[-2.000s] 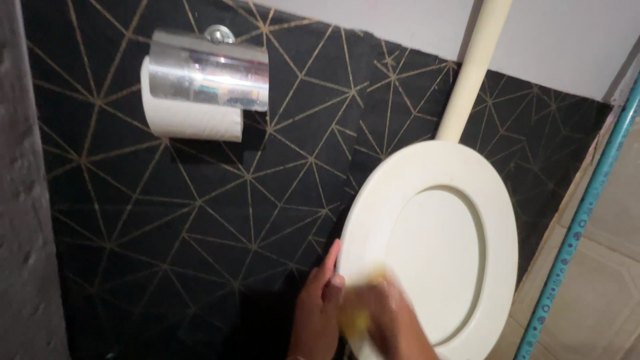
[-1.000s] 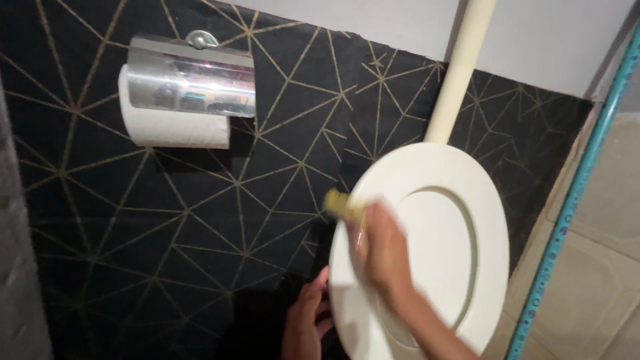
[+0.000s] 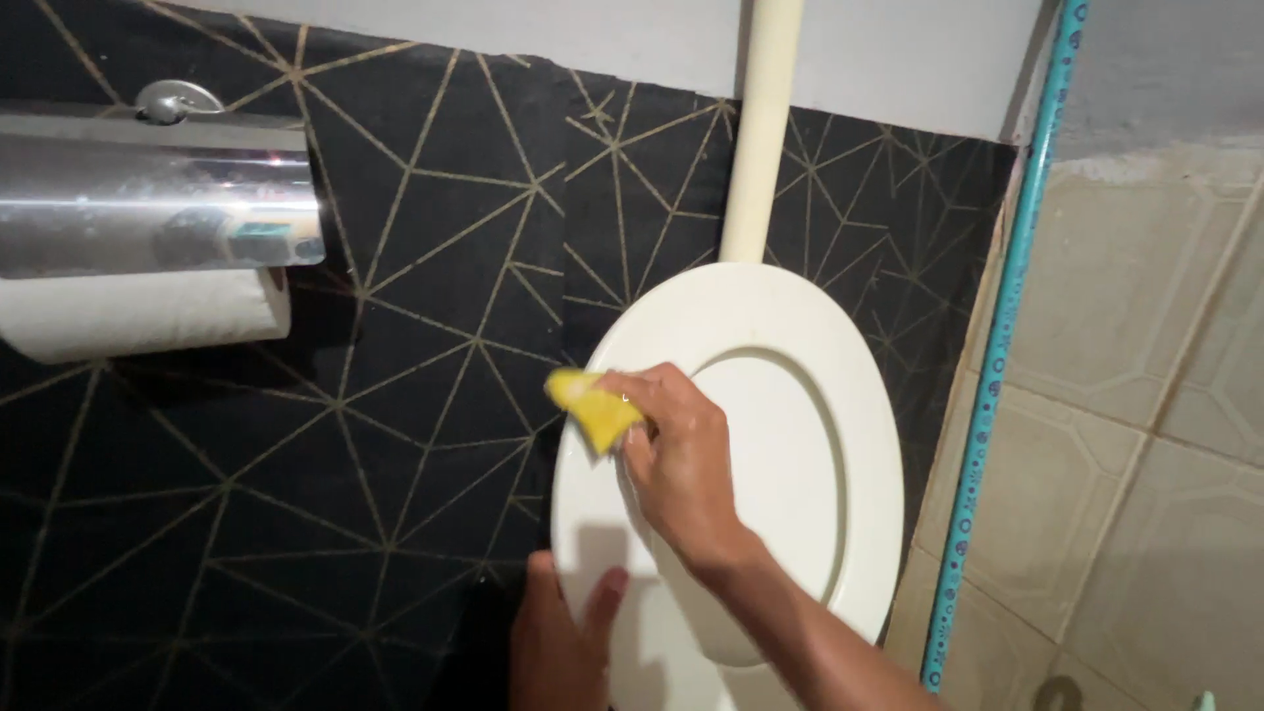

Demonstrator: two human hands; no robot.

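A white oval toilet lid (image 3: pixel 731 306) stands raised against the black patterned wall, with a recessed ring around its centre. My right hand (image 3: pixel 681 454) pinches a yellow sponge (image 3: pixel 597 410) at the lid's upper left rim. The sponge is slightly blurred. Low on the lid's left edge, my left hand (image 3: pixel 563 632) grips the rim, its thumb on the front face and the other fingers mostly hidden.
A metal holder (image 3: pixel 158 197) with a toilet paper roll (image 3: pixel 148 311) hangs at the upper left. A cream pipe (image 3: pixel 760 138) runs up behind the lid. To the right, a teal patterned pole (image 3: pixel 997 365) leans before beige wall tiles (image 3: pixel 1106 296).
From low on the lid, my right hand has moved up along its left side with the sponge. My left hand's thumb now shows on the lid's face. The view has come closer.
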